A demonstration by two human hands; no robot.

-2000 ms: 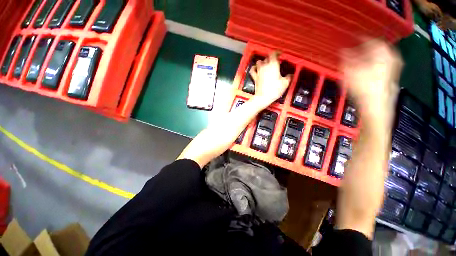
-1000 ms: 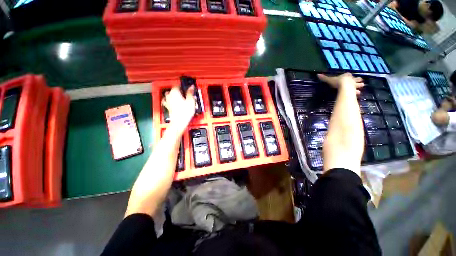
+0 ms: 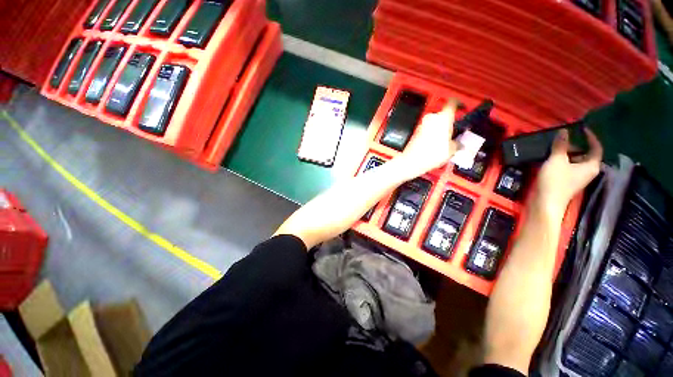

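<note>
The red foam tray (image 3: 435,259) holds black open-back phones with pale labels; one is in the front row (image 3: 447,223). A covered phone (image 3: 403,121) with a smooth dark back lies in the back-left pocket. My left hand (image 3: 435,140) holds a dark open-back phone (image 3: 474,118) tilted over the back row; fingers hide part of it, and a pale label shows beside them. My right hand (image 3: 567,168) holds a dark back cover (image 3: 530,146) by its right end, above the tray's back-right pockets. The two held parts are apart.
A lit smartphone (image 3: 323,125) lies on the green mat left of the tray. Red tray stacks stand behind (image 3: 487,59) and at left (image 3: 199,103), the left one with covered phones. A black blister tray (image 3: 627,287) is at right. Grey cloth (image 3: 376,291) lies at my lap.
The view has turned. My right hand has moved from the black blister tray to over the red tray, now holding a back cover. The back-left pocket's covered phone is now uncovered by my left hand.
</note>
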